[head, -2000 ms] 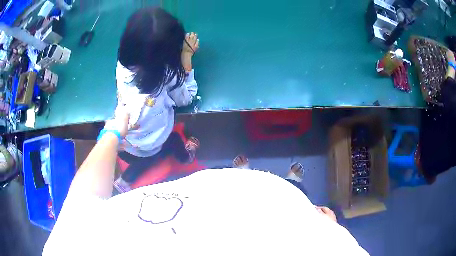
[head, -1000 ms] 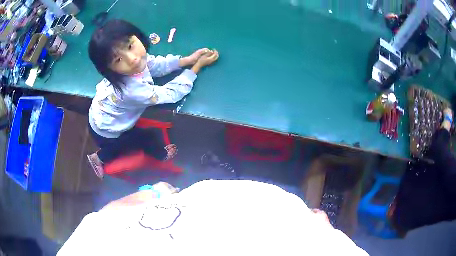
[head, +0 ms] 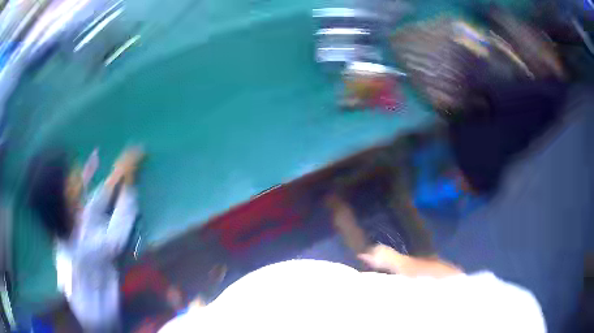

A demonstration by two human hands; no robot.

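The frame is strongly blurred. My right hand [head: 384,257] reaches forward from my white shirt, low and right of centre. It is beside the brown flap of an open carton [head: 347,224] under the bench; I cannot tell whether it touches it or how its fingers are set. A small part of my left hand [head: 195,303] shows by a blue wristband at the bottom left, mostly hidden by my shirt. The long green workbench [head: 195,123] lies in front of me.
A seated person [head: 98,240] leans on the bench at the left. Another person in dark clothes [head: 511,123] is at the right by a brown parts tray [head: 423,62]. Red [head: 257,218] and blue [head: 439,182] stools stand at the bench. White boxes [head: 342,42] stand on it.
The view has swung to the right, so the bench and people shift left. My right hand has come out forward to the carton. My left hand has drawn back from the seated person.
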